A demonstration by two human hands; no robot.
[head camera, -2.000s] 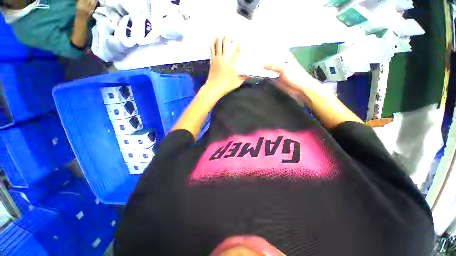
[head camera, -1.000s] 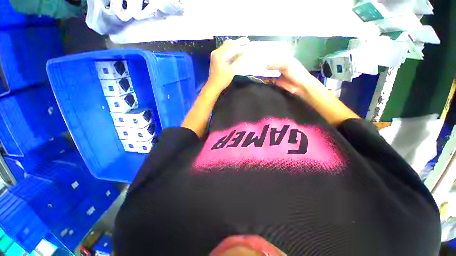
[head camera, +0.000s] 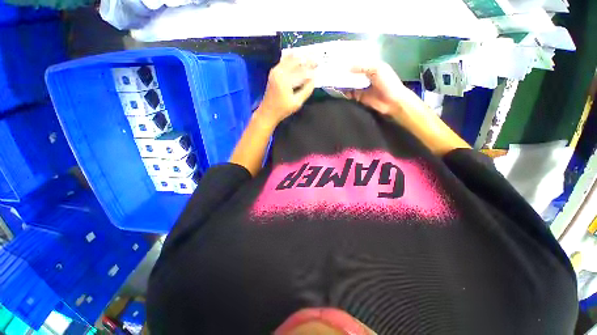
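Observation:
A white carton is held at the bench's near edge, in front of my chest. Its surface is washed out by glare, so its print and flaps cannot be made out. My left hand grips its left end, fingers curled over it. My right hand grips its right end, with the fingertips on its near side.
A blue tote on the left holds a row of small cartons. Blue totes stand further left. Open cartons with flaps out are piled at the bench's right. A white bench top runs across the far side.
The view has shifted, so the bench and tote sit higher in the picture. The coworker has left view. My left hand's fingers, spread flat earlier, are now curled on the carton.

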